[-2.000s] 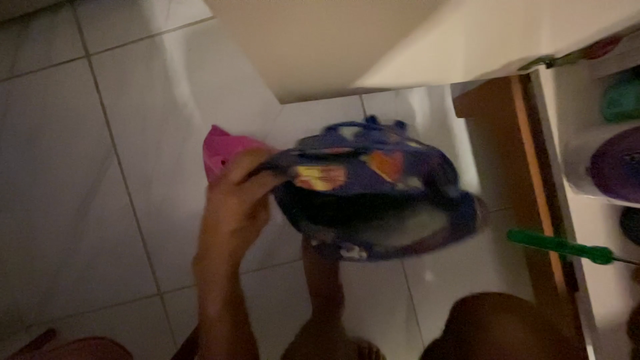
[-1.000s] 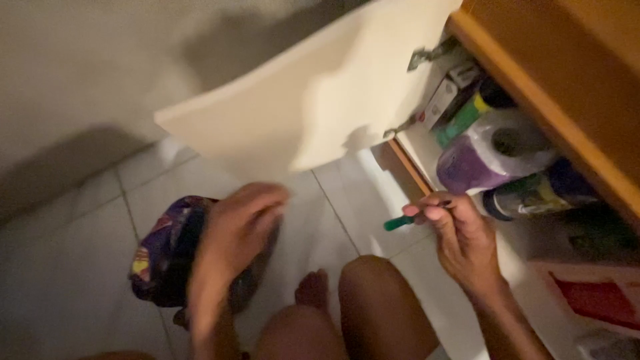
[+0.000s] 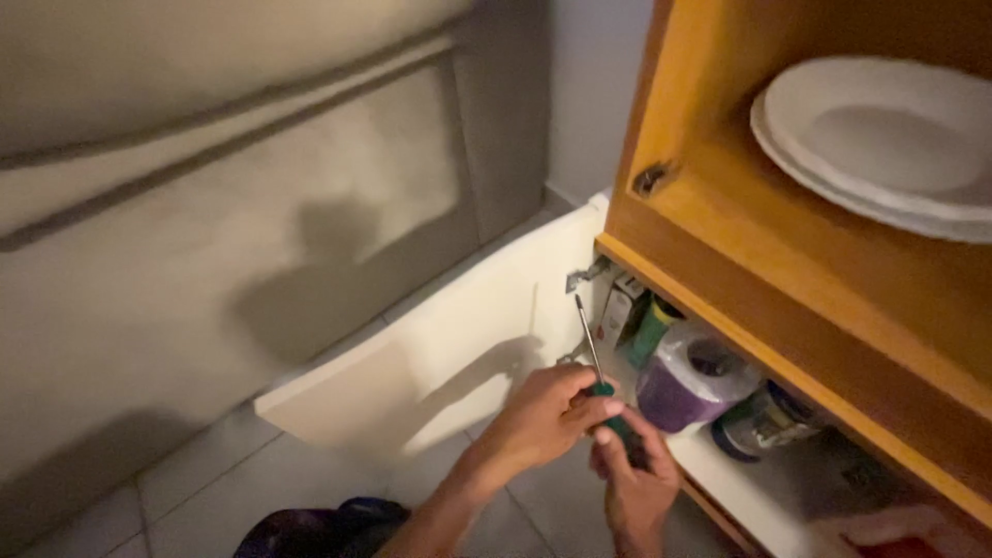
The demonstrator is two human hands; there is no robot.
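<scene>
My left hand [image 3: 554, 415] and my right hand [image 3: 639, 473] both grip the green handle of a screwdriver [image 3: 590, 341]. Its metal shaft points up toward the upper hinge [image 3: 577, 280] on the inner face of a white cabinet door [image 3: 480, 310]. A small gap seems to lie between tip and hinge, though contact cannot be told for certain. The lower hinge [image 3: 572, 356] is partly hidden behind my left hand. The door stands open, swung out to the left.
A dark patterned bag [image 3: 322, 531] lies on the tiled floor. In the lower cabinet are a box [image 3: 621, 310], a green container [image 3: 651, 333], a purple plastic-wrapped roll [image 3: 690, 380] and a jar [image 3: 763, 422]. White plates [image 3: 883, 139] rest on the wooden shelf above.
My left hand has left the bag's side and joined my right hand on the screwdriver, which now points up at the hinge. Earlier, my left hand held the bag. The view has shifted toward the cabinet.
</scene>
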